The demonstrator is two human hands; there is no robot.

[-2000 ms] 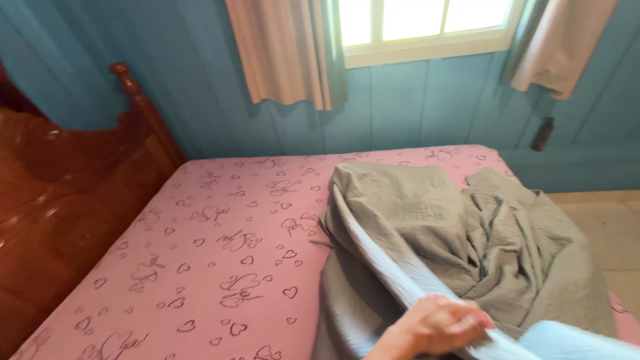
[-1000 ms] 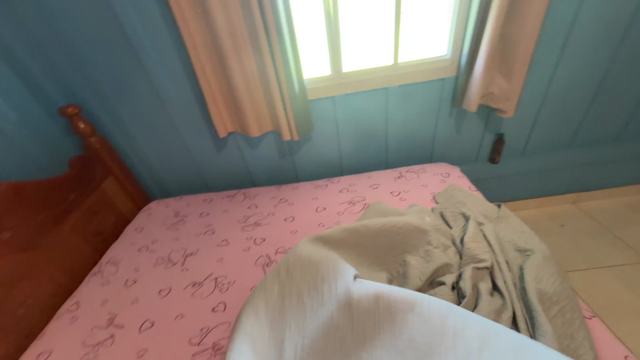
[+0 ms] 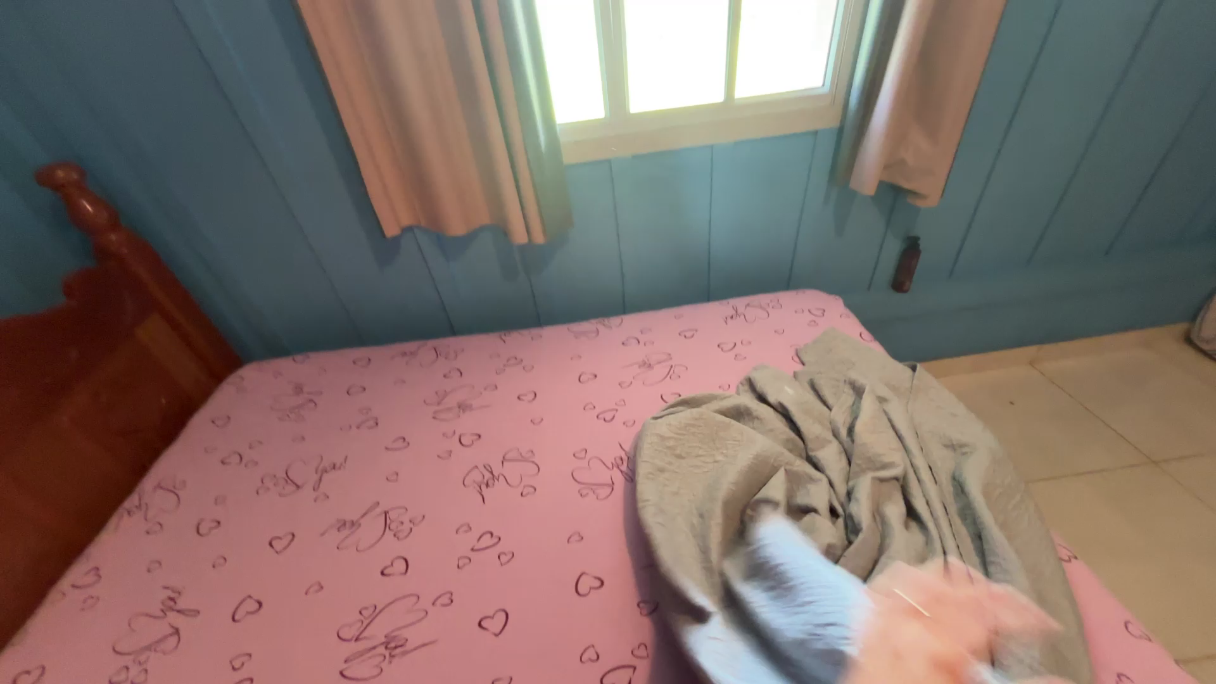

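Observation:
A hand, apparently my left hand (image 3: 945,622), is blurred at the lower right, over the gathered grey-beige blanket (image 3: 703,475). Its fingers point to the right. Beside it on the left, a pale blue-white part of the cloth (image 3: 798,589) is turned up. Blur hides whether the fingers grip the cloth. My right hand cannot be made out. The blanket lies in loose folds on the right part of a bed, whose pink fitted sheet (image 3: 456,513) has dark hearts and script-like print.
A carved wooden headboard (image 3: 76,418) stands at the left. Behind the bed are a blue panelled wall (image 3: 665,228), a window (image 3: 703,123) and beige curtains (image 3: 437,123). A small dark bottle-like object (image 3: 906,265) is against the wall. Floor tiles (image 3: 1102,437) show at the right.
The pale side of the blanket, spread wide across the lower middle a second ago, now shows only near the hand. More of the pink sheet is uncovered, and a hand is back in view.

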